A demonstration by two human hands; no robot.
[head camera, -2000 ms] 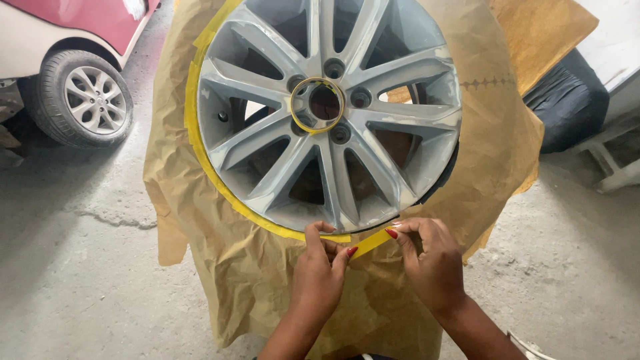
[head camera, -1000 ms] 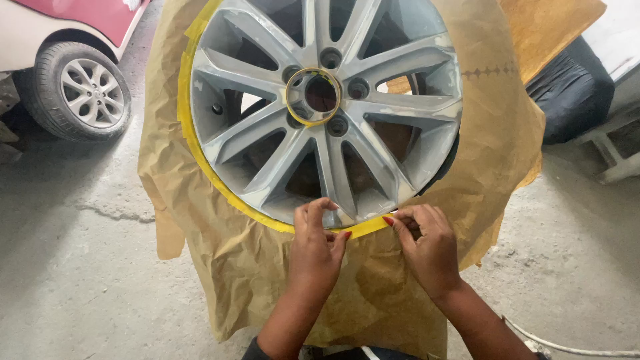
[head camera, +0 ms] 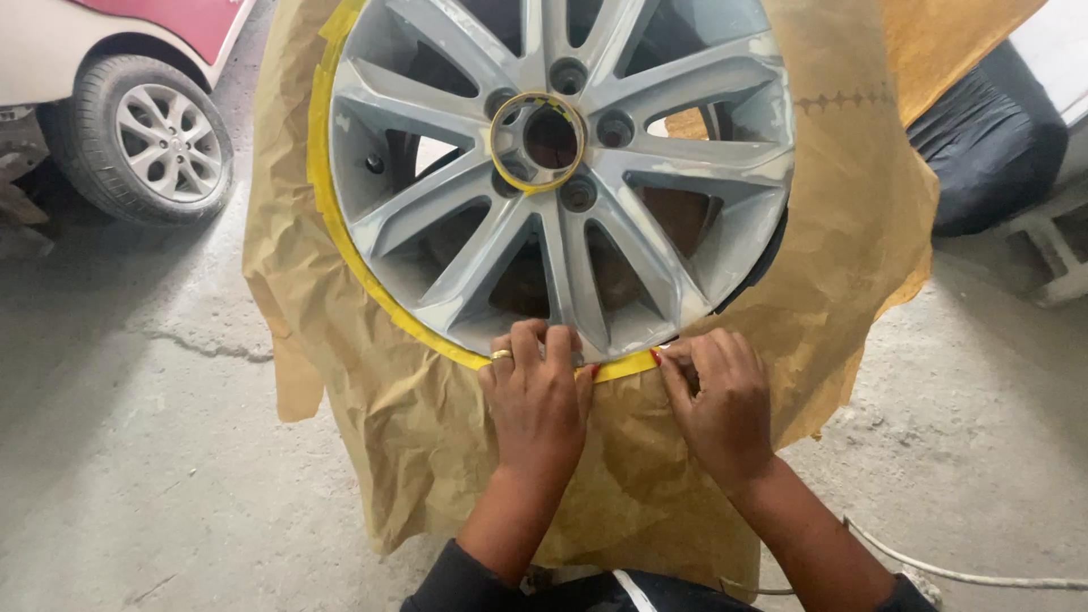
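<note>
A grey multi-spoke alloy wheel (head camera: 557, 246) lies face up, with brown masking paper (head camera: 425, 425) spread around it. Yellow masking tape (head camera: 374, 293) runs along the left and lower edge of the rim, and a taped ring (head camera: 495, 140) circles the centre bore. My left hand (head camera: 535, 395) rests at the lower rim, fingers on the tape and rim edge. Right of it, my right hand (head camera: 722, 399) pinches the end of the tape strip between thumb and fingers. On the lower right, a dark strip of tyre (head camera: 761, 263) shows between rim and paper.
A parked car's wheel (head camera: 166, 140) stands at the upper left on the concrete floor (head camera: 170, 442). To the right are a black-wrapped object (head camera: 986, 136) and a pale stand (head camera: 1054, 255). A thin hose or cable (head camera: 952, 574) crosses the floor at lower right.
The strip between my hands, angled away from the rim two seconds ago, now lies along its lower edge. The fingers of my left hand have shifted onto the rim edge.
</note>
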